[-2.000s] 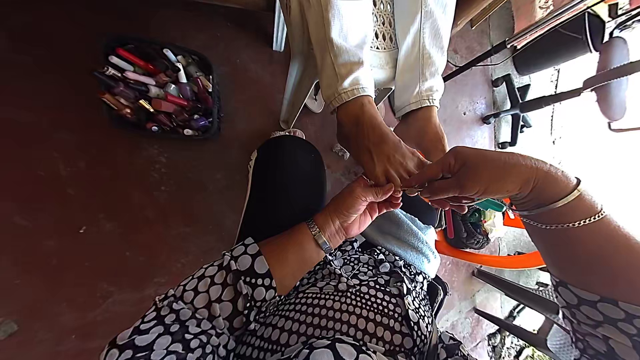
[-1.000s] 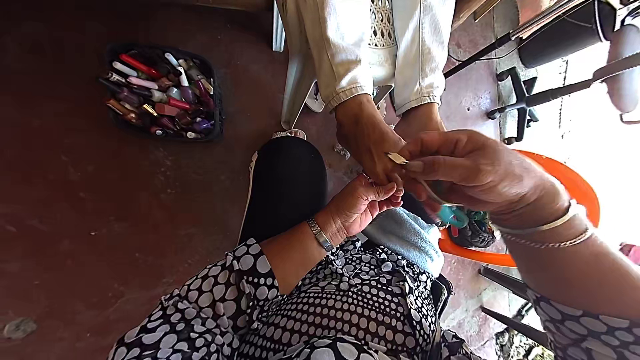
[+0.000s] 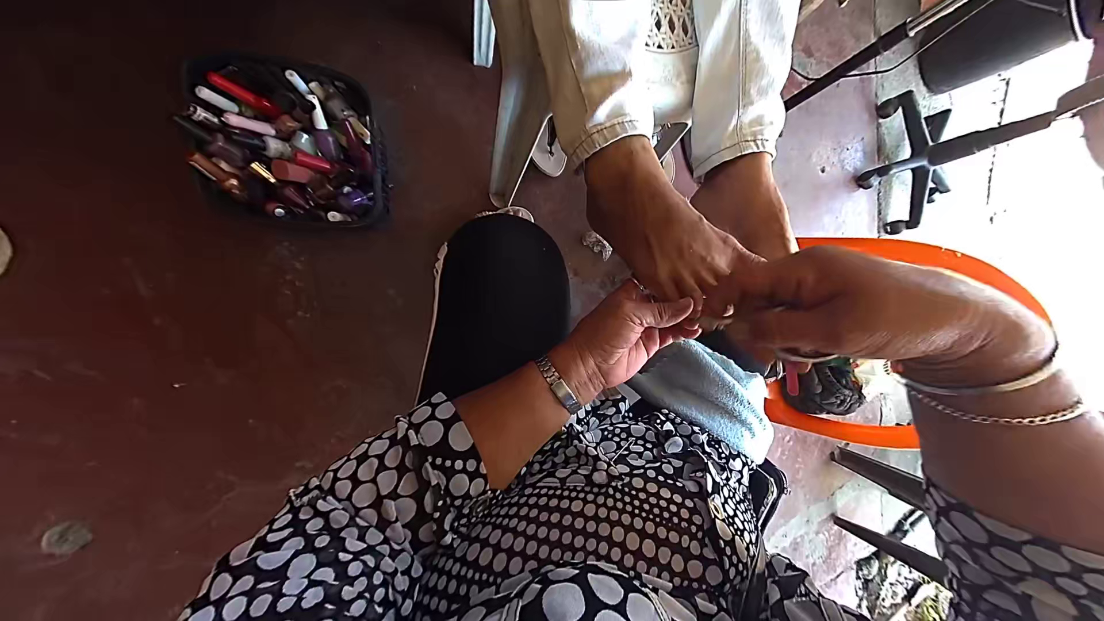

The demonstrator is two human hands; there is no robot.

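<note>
A person's bare foot [image 3: 668,233] rests with its toes between my hands, over a light blue towel [image 3: 703,397] on my lap. My left hand [image 3: 634,332], with a metal watch at its wrist, pinches a toe between thumb and fingers. Against the toes from the right is my right hand [image 3: 811,306], wearing a bangle and a chain bracelet. Its fingers are curled; a small metal edge shows under them, but I cannot tell what tool it is. The person's other foot [image 3: 750,203] is behind, partly hidden.
A black basket [image 3: 379,164] full of nail polish bottles [image 3: 293,168] stands on the floor at the left. An orange basin [image 3: 871,433] is beyond my right hand, with a dark bundle near it. Chair legs [image 3: 923,155] and a dark bucket [image 3: 1000,43] are at the right.
The light-coloured piece that showed above my right fingers one second ago is out of sight there. My right hand has turned lower over the toes. My left hand keeps its place at the toe.
</note>
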